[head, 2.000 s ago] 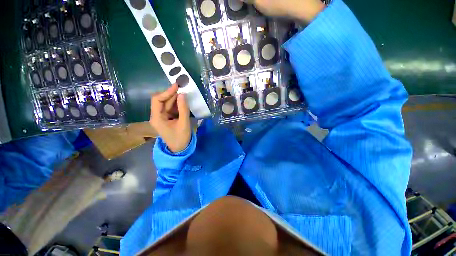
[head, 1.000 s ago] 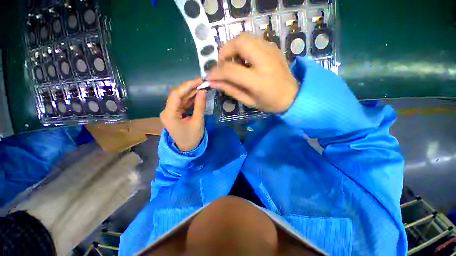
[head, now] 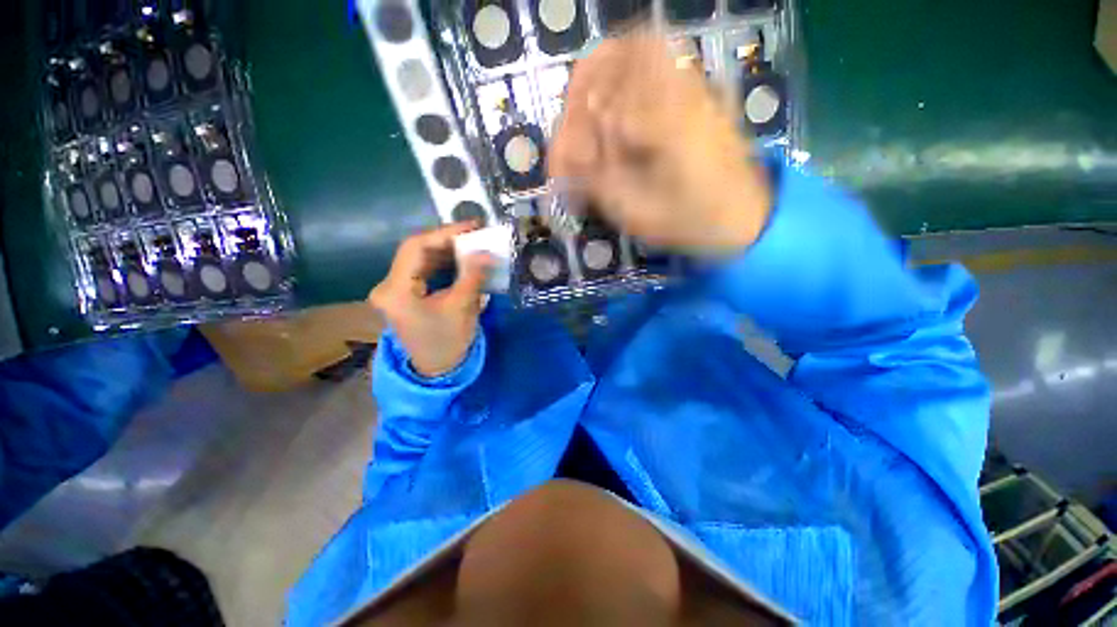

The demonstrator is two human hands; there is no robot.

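Note:
My left hand (head: 439, 298) pinches the lower end of the white liner strip (head: 428, 101), which runs up to the top edge with dark discs and a paler spot in one row. My right hand (head: 649, 141) is blurred over the clear blister tray (head: 529, 294); its fingertips are unclear, so I cannot tell if it holds a pad. The tray holds black modules in rows. A module (head: 521, 154) left of my right hand has a pale circle. Top-row modules near the hand look plain dark. My right hand hides the tray's middle.
A second tray of modules (head: 143, 186) lies at the left on the green mat (head: 347, 184). Brown cardboard (head: 272, 353) is at the bench's front edge. Another person's blue sleeve (head: 74, 398) shows at lower left. Rack pipes (head: 1041, 539) stand at lower right.
My right hand has left the strip's lower end and moved right and up over the tray. My left hand and the strip have shifted slightly left and down.

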